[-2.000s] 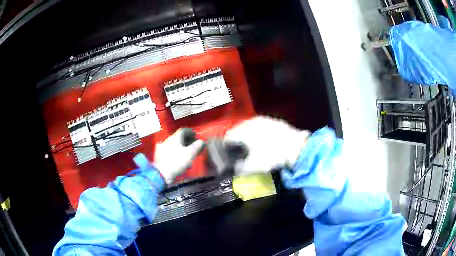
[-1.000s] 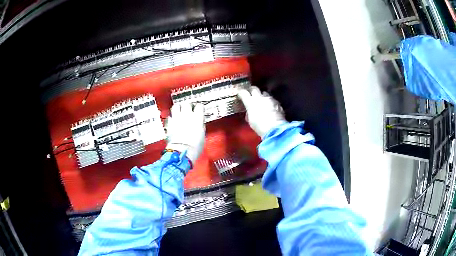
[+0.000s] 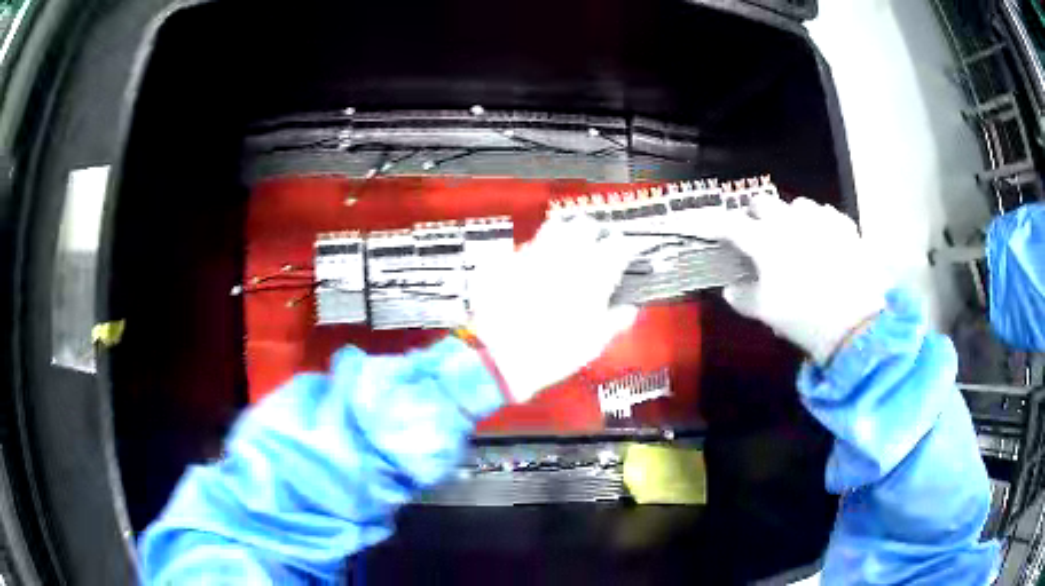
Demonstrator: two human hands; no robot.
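My left hand [image 3: 550, 300] and my right hand [image 3: 802, 269], both in white gloves, grip the two ends of a row of short heatsink assemblies [image 3: 682, 269]. The row is slightly tilted above the red divider sheet [image 3: 287, 355], its pins pointing away from me and thin black wires across its fins. Another group of short heatsink assemblies [image 3: 418, 303] lies on the sheet to the left. A small silver piece with pins [image 3: 634, 393] lies on the sheet near its front right. My fingertips under the row are hidden.
The black bin [image 3: 189, 286] surrounds the sheet. Long heatsink assemblies lie along its back [image 3: 458, 163] and front [image 3: 539, 486]. A yellow piece [image 3: 665, 474] lies on the front ones. Another person's blue sleeve [image 3: 1018, 278] shows at the right edge.
The short heatsink row under my hands has come up off the red sheet, gripped at both ends. The view has turned and shifted, showing more of the bin's left side.
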